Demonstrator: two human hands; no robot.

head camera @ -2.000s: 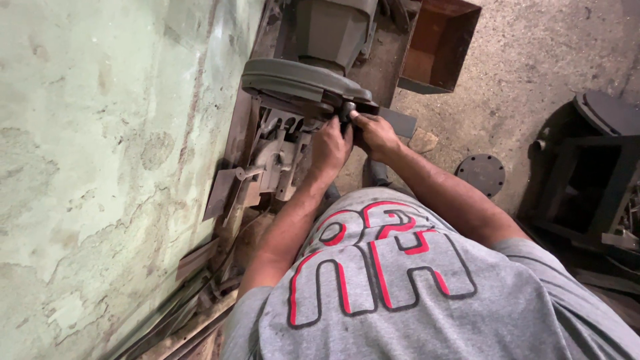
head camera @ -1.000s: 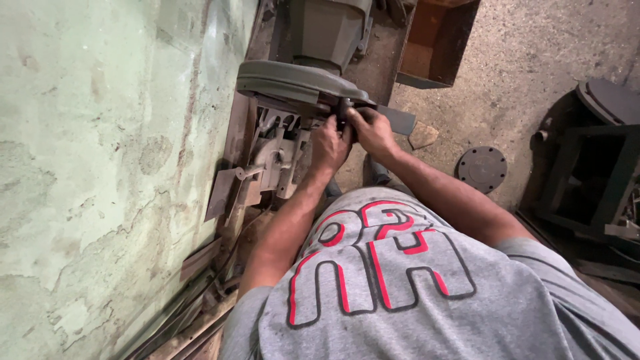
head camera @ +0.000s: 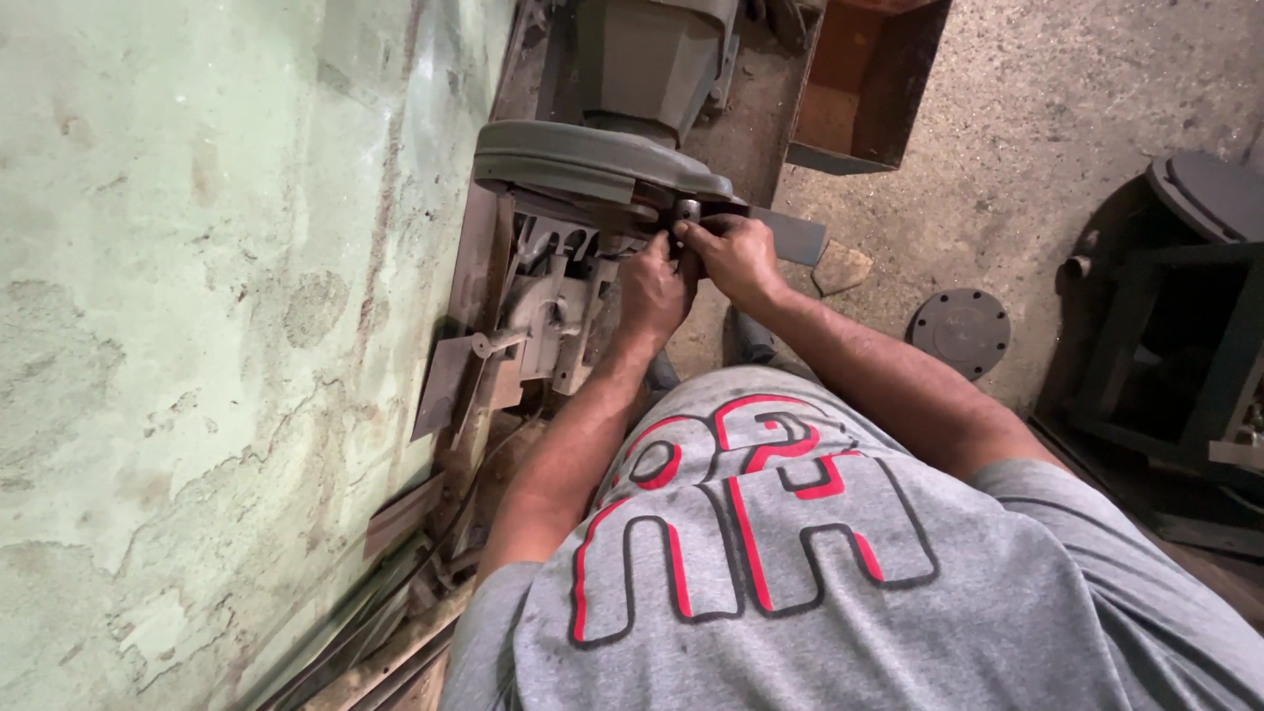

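A grey machine with a rounded wheel guard, which looks like a bench grinder, stands at the top centre. At the guard's right end, my left hand and my right hand meet around a small metal cylindrical piece. The fingers of both hands are closed on it, close to the opening of the guard. My hands partly hide the piece, and whether it touches the wheel cannot be told. A flat grey metal plate juts out to the right, just behind my right hand.
A peeling green wall runs along the left. Below the guard is a metal clamp-like fixture. An open rusty metal box stands at the upper right. A round flange with holes lies on the floor, left of a dark metal frame.
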